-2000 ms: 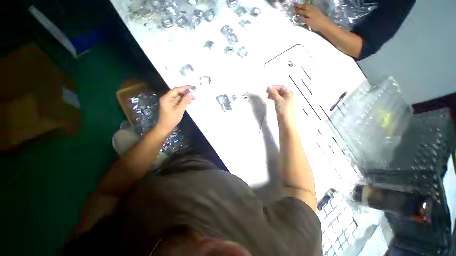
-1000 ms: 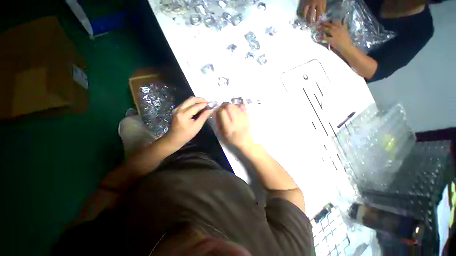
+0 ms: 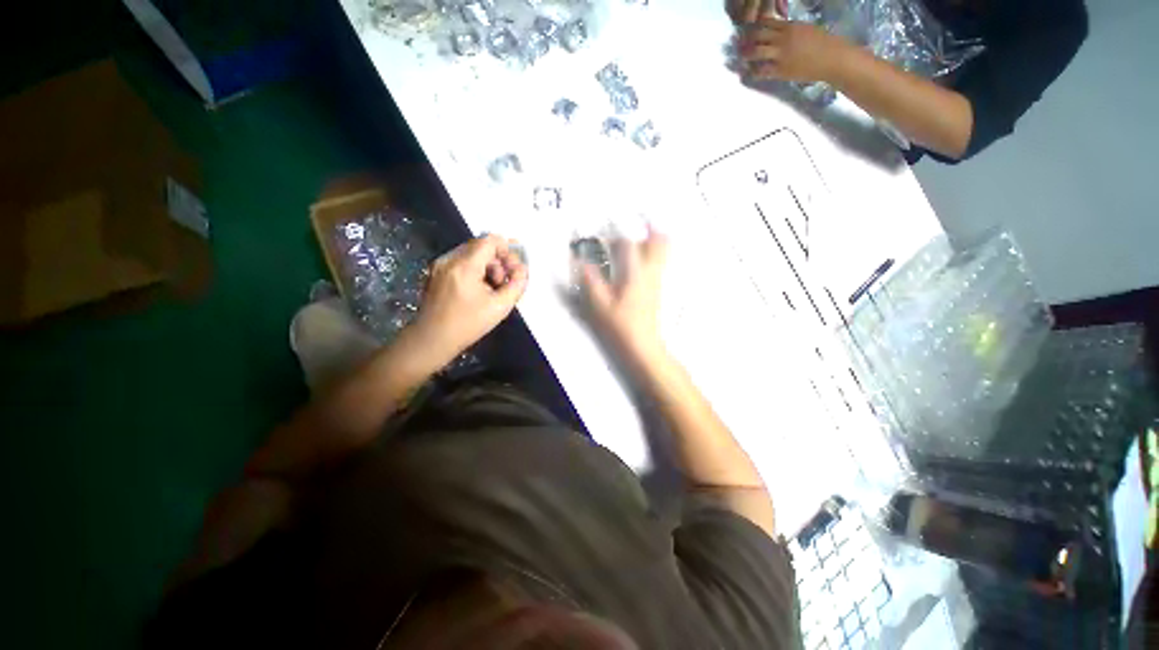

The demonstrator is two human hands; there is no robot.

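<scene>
Small clear plastic pieces [image 3: 618,86] lie loose on the white tabletop [image 3: 750,419]. My left hand [image 3: 473,290] is at the table's near edge with its fingers curled together; a small clear piece seems to show at its fingertips. My right hand [image 3: 628,290] is over the table, blurred, with its fingers spread beside a clear piece [image 3: 590,252]; nothing held shows in it. A small open brown carton [image 3: 333,241] of shiny clear pieces is below the table edge, left of my left hand.
A heap of pieces [image 3: 502,28] lies at the far end. Another person's hands [image 3: 791,51] are on a crinkled clear bag [image 3: 909,38]. A pen [image 3: 872,281], clear trays [image 3: 947,337] and a dark bottle [image 3: 979,533] are at the right. A large carton [image 3: 83,191] stands on the floor.
My right hand first came left to meet my left hand, and has now moved slightly apart with its fingers spread. My left fingers have curled in. The other person's hands have shifted.
</scene>
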